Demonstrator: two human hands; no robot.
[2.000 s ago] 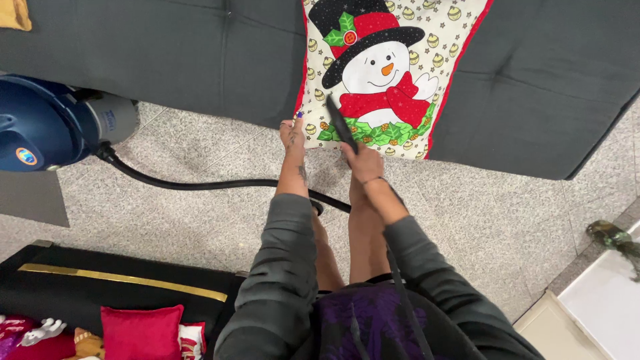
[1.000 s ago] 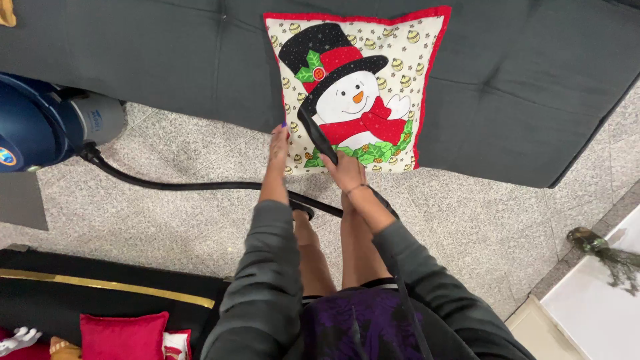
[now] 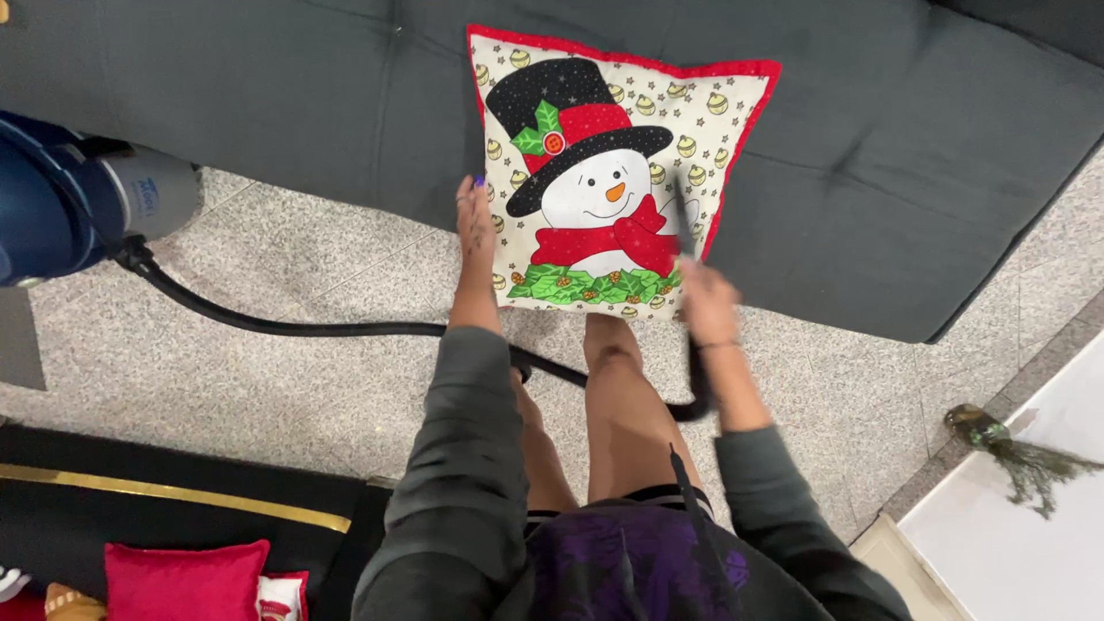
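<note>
A snowman cushion with red edging lies on the grey upholstered seat, its lower edge jutting out past the front. My left hand rests against the cushion's left edge. In my right hand is a black vacuum nozzle, slightly blurred, whose narrow end is over the cushion's right part, by the snowman's scarf. Behind that hand the black vacuum hose curves down and runs left to the blue vacuum cleaner.
A black surface with a gold strip is at the lower left, with a red cushion and other Christmas items. A glass vase with green stems is at the right. The hose crosses the speckled floor around my legs.
My right hand and the nozzle have moved from the cushion's lower left part to its right part. My left hand has stayed at the left edge.
</note>
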